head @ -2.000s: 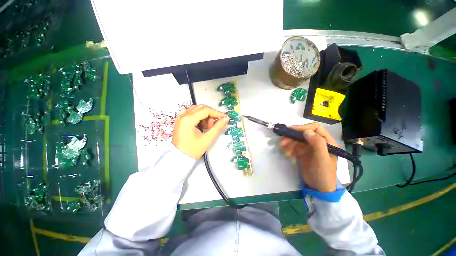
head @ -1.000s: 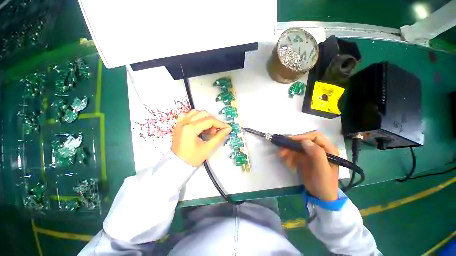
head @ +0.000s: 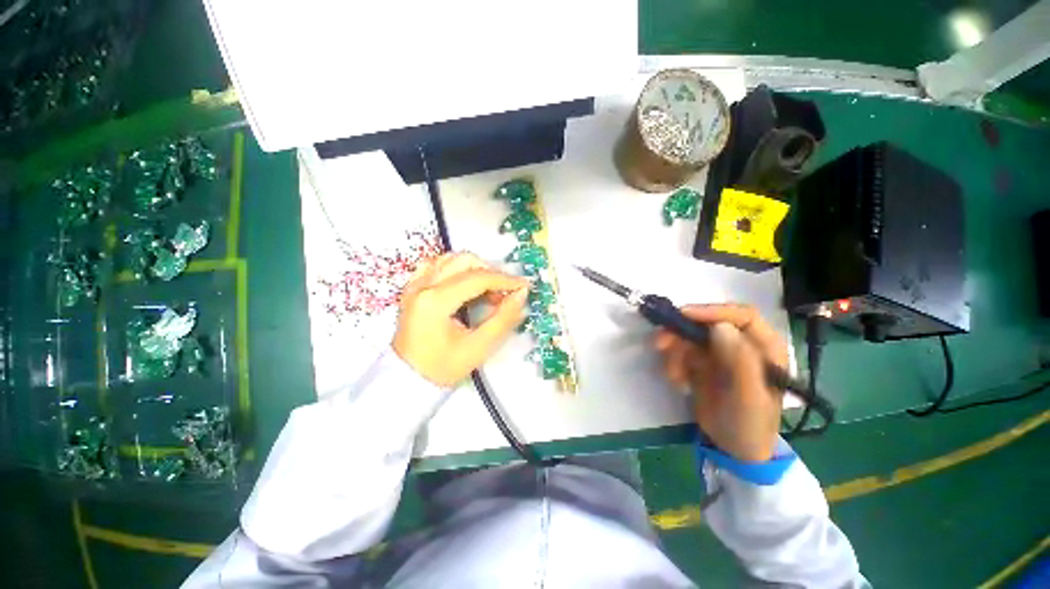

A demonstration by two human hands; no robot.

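Several small green circuit boards (head: pixel 522 224) stand in a column along a narrow yellowish strip (head: pixel 568 359) on the white work surface. My left hand (head: pixel 457 319) is at the left edge of the column, thumb and forefinger pinched at a middle board; whether a tiny part is between the fingertips is too small to tell. My right hand (head: pixel 732 374) holds the black soldering iron (head: pixel 674 319). Its metal tip points up and left, to the right of the boards and apart from them. Thin red and whitish bits (head: pixel 371 276) lie left of my left hand.
A white unit (head: pixel 438 69) stands behind the boards. A black cable (head: pixel 488 397) runs beneath my left hand. At right are a can (head: pixel 672 132), a loose board (head: pixel 682 206), an iron stand with yellow sponge (head: pixel 747 226) and a black power unit (head: pixel 881 244). Clear trays (head: pixel 112 380) with boards lie left.
The iron's tip has moved up and away from the boards to the right. My left hand has gone slightly down the column since the earliest frame. A red light now shows on the power unit.
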